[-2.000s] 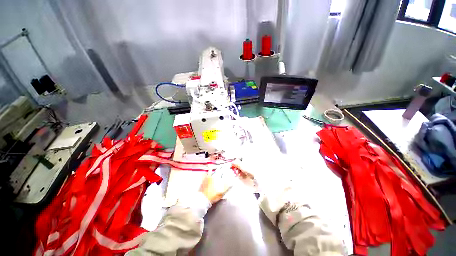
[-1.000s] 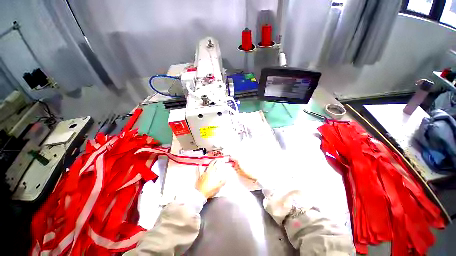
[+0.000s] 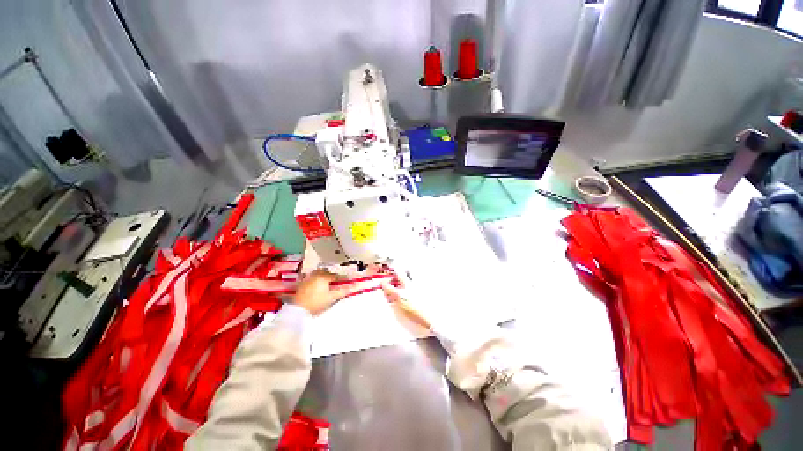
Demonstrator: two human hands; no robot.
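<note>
A red strap with a pale stripe (image 3: 257, 284) runs from the left pile to the front of the sewing machine head (image 3: 365, 220). My left hand (image 3: 317, 292) holds the strap left of the machine head. My right hand (image 3: 405, 304) is at the strap's end, just below the head; glare washes it out, but fingertips touch the red end. The needle area is too bright and small to make out. The pale machine plate (image 3: 352, 330) lies under the strap.
A tangled pile of striped red straps (image 3: 180, 308) lies left, and a neater red pile (image 3: 656, 308) right. Behind are a display screen (image 3: 509, 148), blue box (image 3: 428, 143), green mat (image 3: 275, 216), pale ring (image 3: 593, 187) and red thread cones (image 3: 467, 59). A red piece (image 3: 304, 433) shows by my left sleeve.
My left hand has moved left along the strap, away from my right hand. My right hand has shifted slightly left. A red piece now shows beside my left sleeve at the bottom.
</note>
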